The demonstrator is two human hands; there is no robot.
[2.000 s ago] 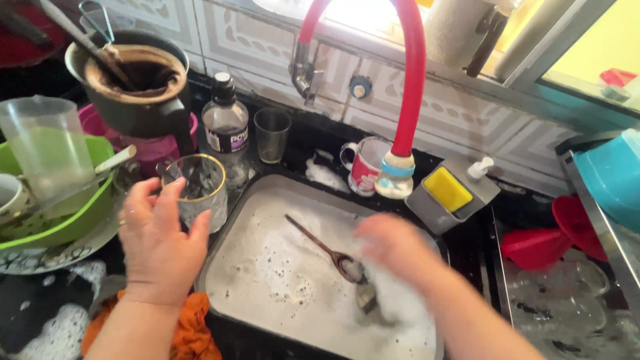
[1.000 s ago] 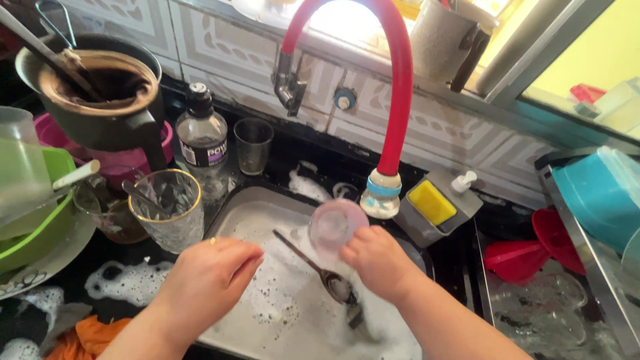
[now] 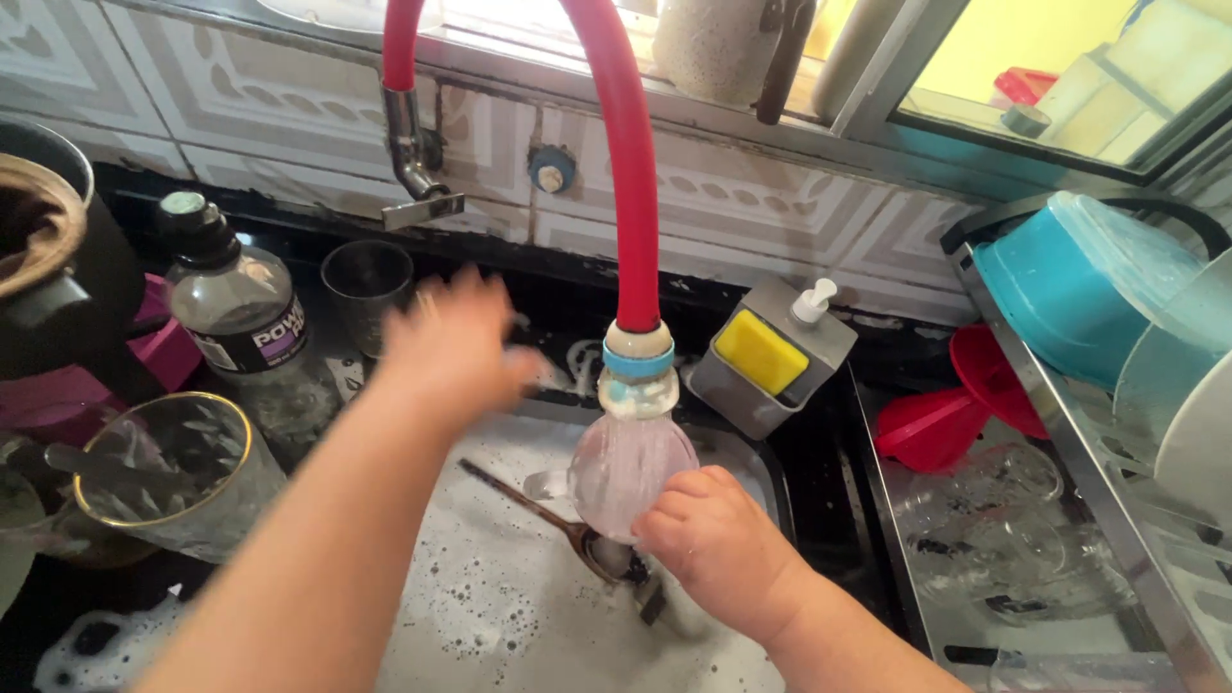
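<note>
My right hand (image 3: pixel 712 549) grips the rim of a pinkish clear cup (image 3: pixel 630 476) with a small handle, held right under the nozzle (image 3: pixel 639 371) of the red hose faucet (image 3: pixel 626 173), and water runs onto it. Beneath it, a wooden spoon (image 3: pixel 534 505) and a dark-ended utensil (image 3: pixel 650 597) lie in the basin (image 3: pixel 481 616) of soapy water. My left hand (image 3: pixel 462 351), blurred and with its fingers apart, is over the sink's back left edge, beside a dark clear tumbler (image 3: pixel 368 289). It holds nothing.
At left stand a gold-rimmed glass (image 3: pixel 173 472), a plastic bottle (image 3: pixel 241 308) and a dark pot (image 3: pixel 58 250). Behind the basin is a grey soap dispenser (image 3: pixel 808 351) with a yellow sponge (image 3: pixel 760 351). A metal dish rack (image 3: pixel 1068 423) at right holds blue containers (image 3: pixel 1068 289), near a red funnel (image 3: pixel 934 423).
The right hand's cup has moved under the nozzle, and water now runs on it. My left hand has moved from low over the basin toward the back. The red-and-white mug seen two seconds ago is out of sight.
</note>
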